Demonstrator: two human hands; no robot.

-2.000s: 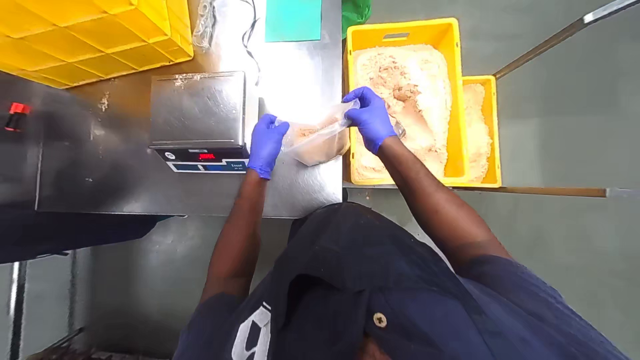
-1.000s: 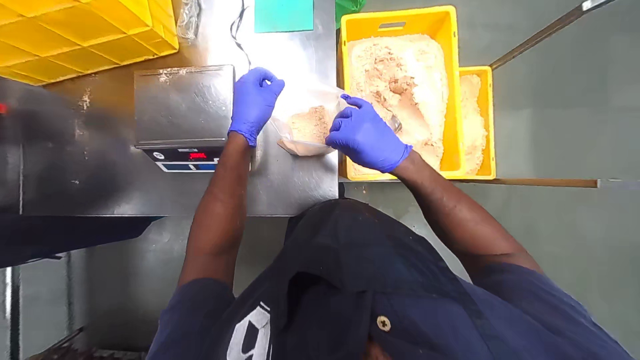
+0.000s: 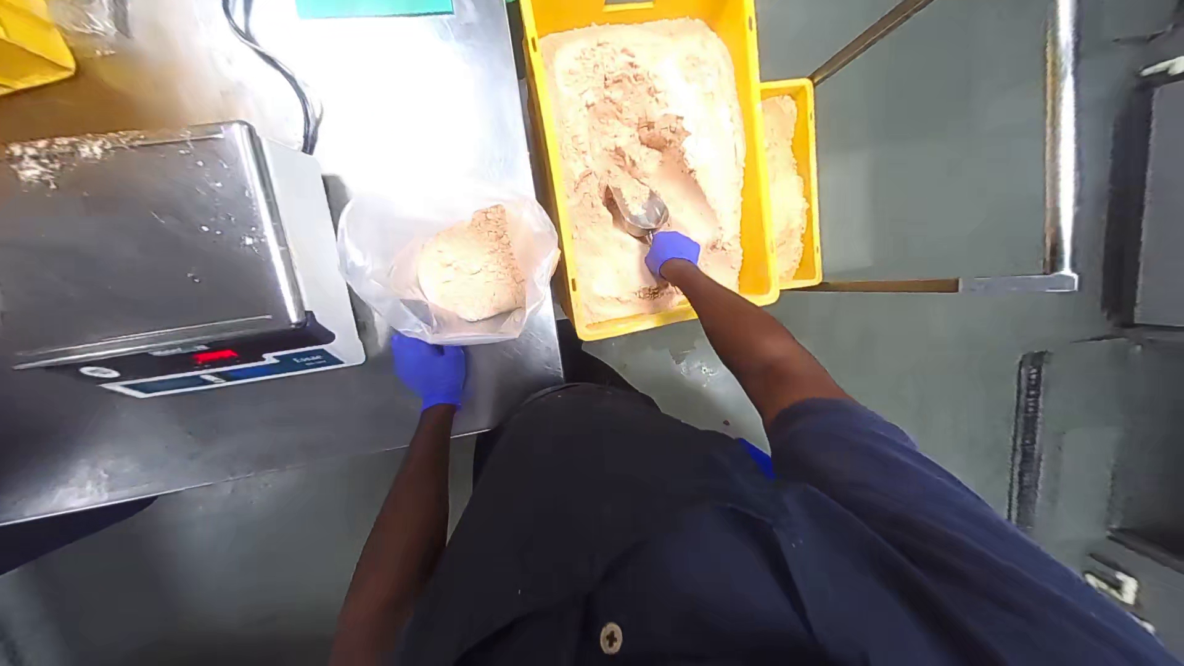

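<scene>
A clear plastic bag (image 3: 370,254) stands open-mouthed on the steel table, with pale brown powder (image 3: 472,268) inside. My left hand (image 3: 430,370), in a blue glove, grips the near side of the bag; its fingers are partly hidden under the plastic. My right hand (image 3: 672,252), also gloved in blue, is closed on the handle of a metal scoop (image 3: 645,213). The scoop lies in the powder of the large yellow crate (image 3: 760,166), with some powder in its bowl.
Left of the bag stands a steel-topped digital scale (image 3: 148,240) with powder scattered on it. A black cable (image 3: 287,79) runs behind. A smaller yellow crate (image 3: 811,185) of powder adjoins the large one. A green sheet (image 3: 375,7) lies at the table's far edge.
My right hand has left the bag and moved right into the large crate, where it has taken hold of the scoop. My left hand is now at the bag's near side. The bag's mouth is spread wider.
</scene>
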